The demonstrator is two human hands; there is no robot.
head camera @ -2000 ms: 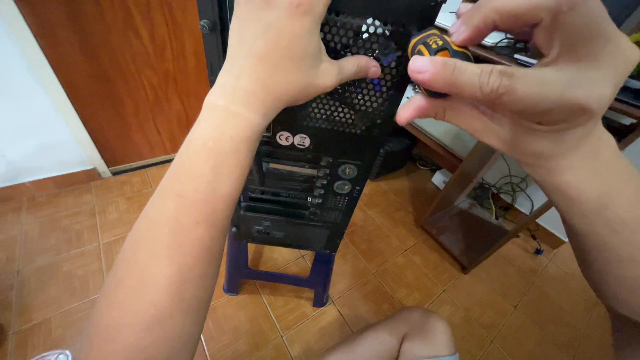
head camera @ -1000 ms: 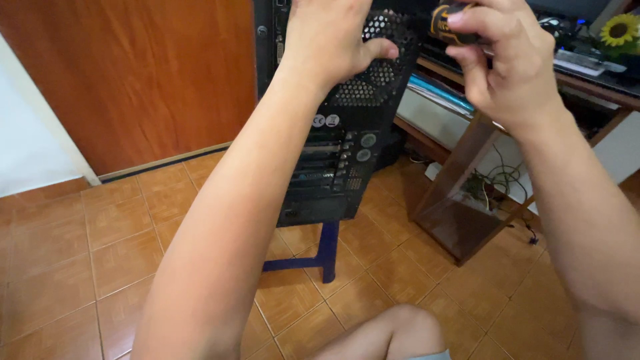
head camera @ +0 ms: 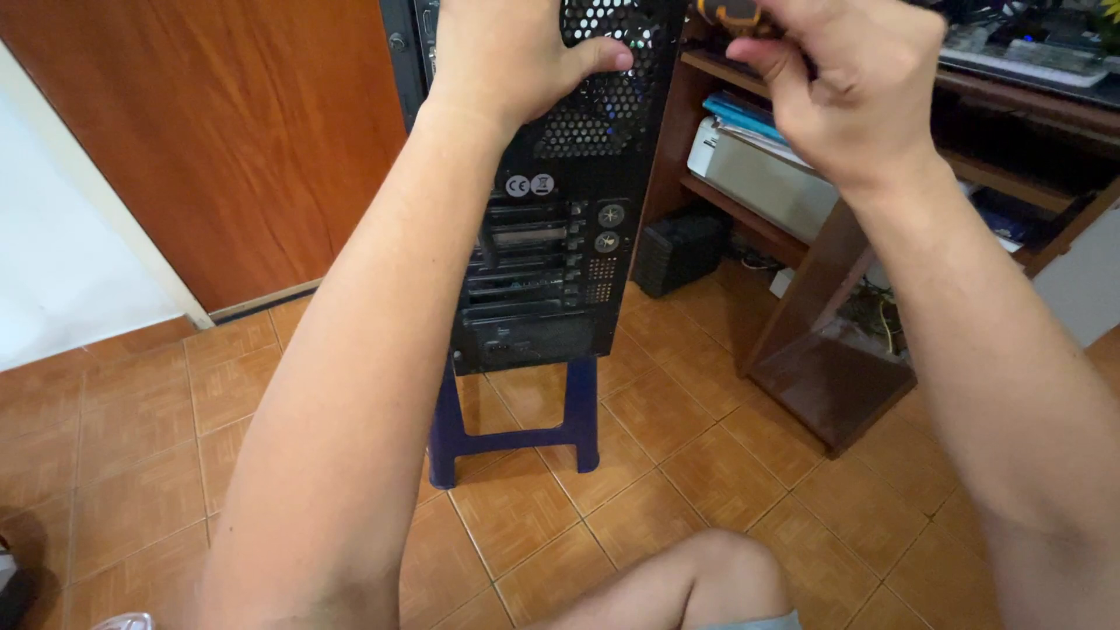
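A black desktop computer tower case [head camera: 542, 337] stands upright with its rear panel facing me, on a dark blue plastic stool [head camera: 516, 440]. My left hand [head camera: 516, 52] lies against the upper rear panel, thumb spread over the honeycomb fan grille [head camera: 582, 127]; its fingertips are cut off by the top edge of the view. To the right of the case's upper edge, my right hand [head camera: 849, 79] grips the black and yellow handle of a tool [head camera: 733, 12], probably a screwdriver. The tool's tip is out of view.
A wooden desk [head camera: 1041, 179] with shelves, folders [head camera: 744, 118] and a whitish printer-like device [head camera: 766, 175] stands at the right. A black box-shaped object [head camera: 682, 252] sits beside it on the tiled floor [head camera: 560, 490]. At the left is a wooden door [head camera: 219, 131].
The right hand has turned about the tool handle, its back now more toward me. The left hand stays on the upper rear panel. The view has shifted.
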